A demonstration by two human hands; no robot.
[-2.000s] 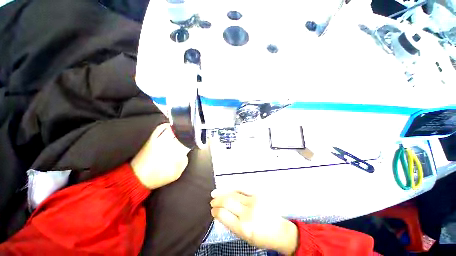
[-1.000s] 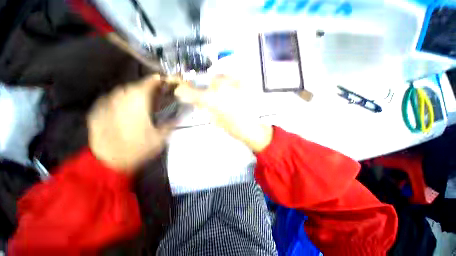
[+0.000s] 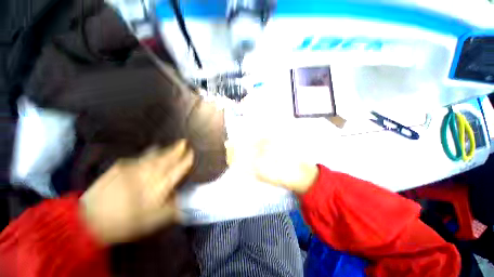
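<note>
The dark brown jacket (image 3: 119, 103) lies heaped left of the needle area, with a part of it at the presser foot (image 3: 227, 86) and on the machine bed. My left hand (image 3: 141, 189) is blurred and lies over the brown cloth, its fingers pointing toward the bed; whether it grips the cloth is unclear. My right hand (image 3: 271, 162) is washed out by glare at the right edge of the brown cloth; its fingertips are hard to make out. A white scrap (image 3: 46, 146) shows on the cloth at the far left.
The white sewing machine (image 3: 401, 54) spans the top. A smartphone (image 3: 314, 92), a small tan tab (image 3: 338, 121), black thread snips (image 3: 394, 125) and green and yellow loops (image 3: 458, 135) lie on the bed. A red stool (image 3: 452, 203) stands below at right.
The view first shifted lower and closer to the bed. Since one second ago, my hands have moved apart, the left down and leftward, the right down and rightward. More brown cloth shows between them.
</note>
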